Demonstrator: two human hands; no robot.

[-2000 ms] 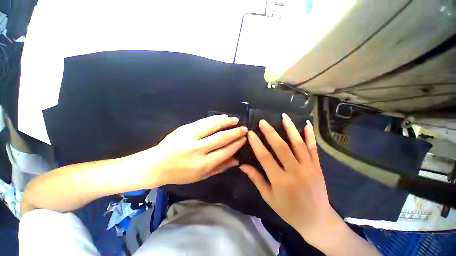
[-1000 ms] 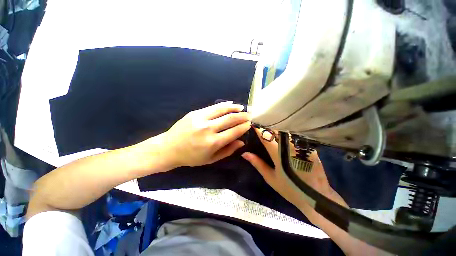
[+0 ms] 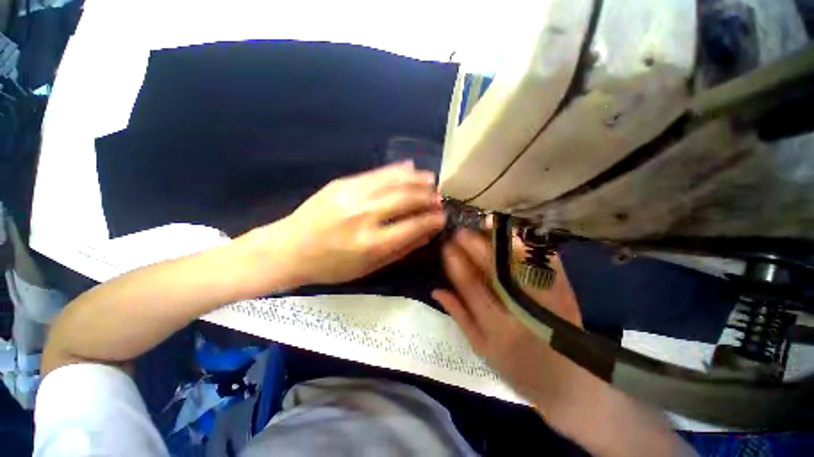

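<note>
The dark front panel (image 3: 268, 125) lies on the white machine table. A small, slightly shinier pocket patch piece (image 3: 413, 152) shows on it just beyond my left fingertips. My left hand (image 3: 361, 223) lies on the panel left of the needle area, fingers together, slightly blurred. My right hand (image 3: 509, 303) rests on the cloth, partly hidden behind the machine's curved bar and head. The sewing machine head (image 3: 571, 125) covers the upper right. Its presser foot area (image 3: 466, 217) is at my fingertips; the needle cannot be made out.
A printed ruler strip (image 3: 339, 337) runs along the table's near edge. The curved bar (image 3: 571, 344) crosses above my right hand. A spring assembly (image 3: 759, 321) is at the right. Blue and grey scraps (image 3: 210, 393) lie below left. The wearer's lap is at the bottom.
The panel has slid away toward the table's back, showing more of the ruler strip. Since two seconds ago the machine head appears further left in view, now covering part of my right hand.
</note>
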